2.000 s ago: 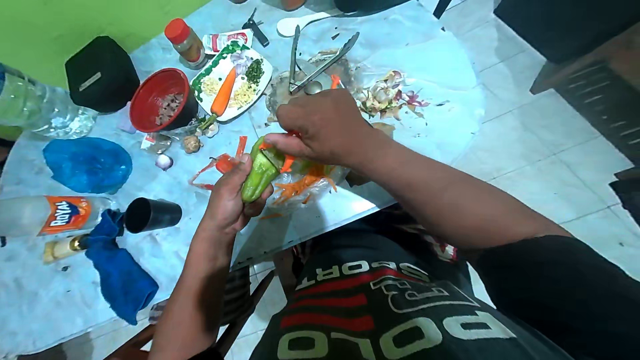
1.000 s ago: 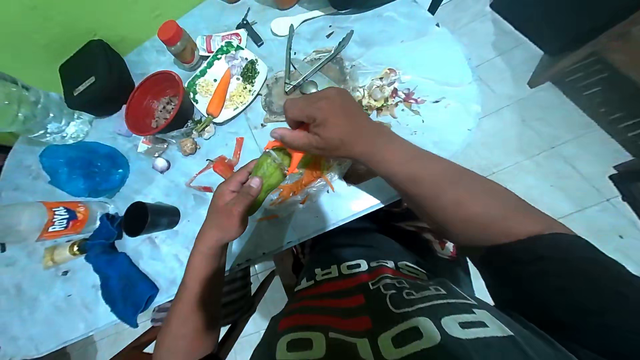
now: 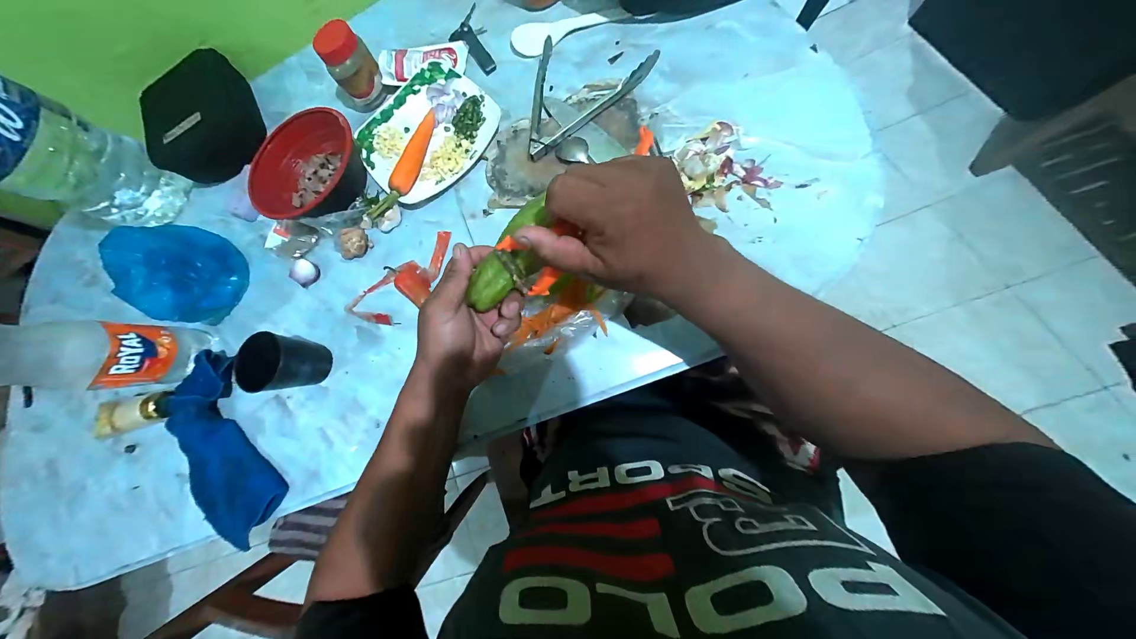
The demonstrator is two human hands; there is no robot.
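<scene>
My left hand (image 3: pixel 466 319) holds the near end of a long green vegetable (image 3: pixel 493 280), its kind not certain. My right hand (image 3: pixel 612 226) is closed on an orange-red peeler (image 3: pixel 550 275), mostly hidden by the fingers, and lies over the vegetable's far part. Orange shavings (image 3: pixel 559 321) lie on clear plastic just below the hands. Red-orange peel strips (image 3: pixel 413 282) are on the table left of them. Beyond, a white plate (image 3: pixel 486 133) bears a whole carrot (image 3: pixel 414 160) and chopped vegetables.
Metal tongs (image 3: pixel 595 111) and a spoon lie on a worn board (image 3: pixel 515 169), with onion and garlic skins (image 3: pixel 723 169) to its right. At left are a red bowl (image 3: pixel 284 164), a blue plastic bag (image 3: pixel 174 273), a black cup (image 3: pixel 284 362), a blue cloth (image 3: pixel 226 470) and bottles.
My right hand has shifted along the green vegetable, which now points away from me with its near end in my left fingers. The things on the table have stayed put.
</scene>
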